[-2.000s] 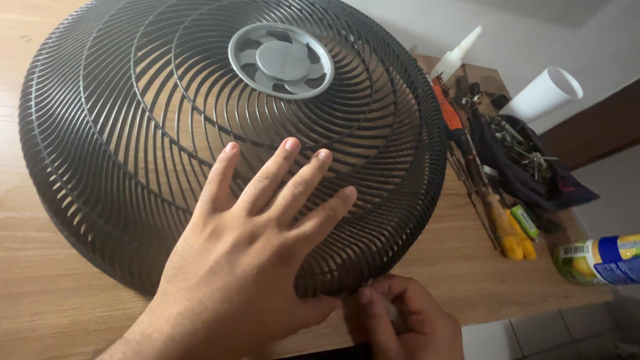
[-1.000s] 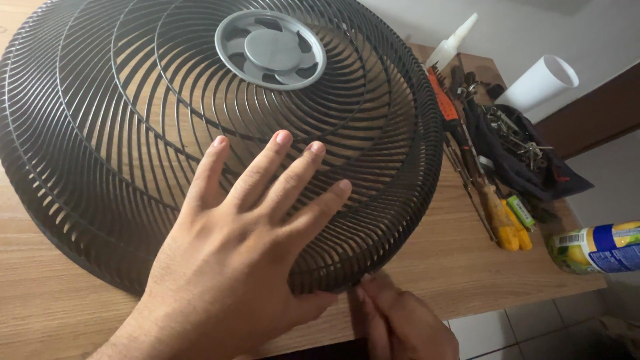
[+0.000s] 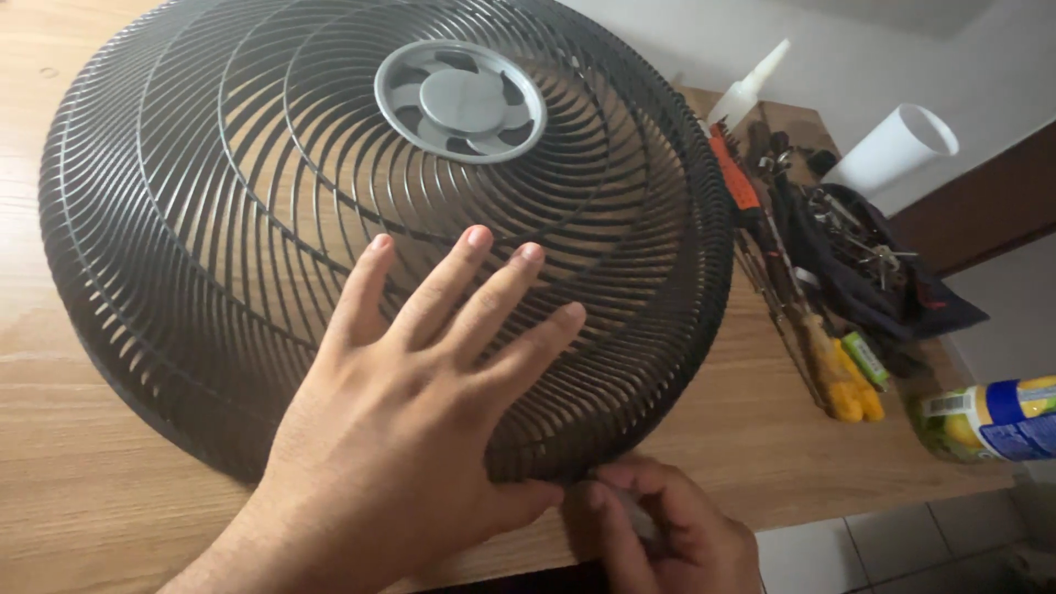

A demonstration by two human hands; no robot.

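Note:
A round black fan grille (image 3: 272,206) with a grey hub badge (image 3: 462,101) at its middle lies on a wooden table (image 3: 767,470). My left hand (image 3: 421,388) rests palm down on the near part of the grille, fingers spread, its thumb at the near rim. Just right of that thumb, my right hand (image 3: 668,528) is at the rim's lower edge with thumb and fingers bent around something greyish. That thing is mostly hidden by the fingers, so I cannot tell what it is.
Right of the grille lie an orange-and-black tool (image 3: 734,177), yellow-handled pliers (image 3: 846,384) and a dark cloth pouch (image 3: 874,289) of metal pieces. Behind stand a white bottle with a nozzle (image 3: 747,91) and a white cup (image 3: 895,148). A labelled bottle (image 3: 990,421) is near the right edge.
The left hand stays spread on the grille. The fingers of the right hand have shifted slightly at the rim. The view has moved a little.

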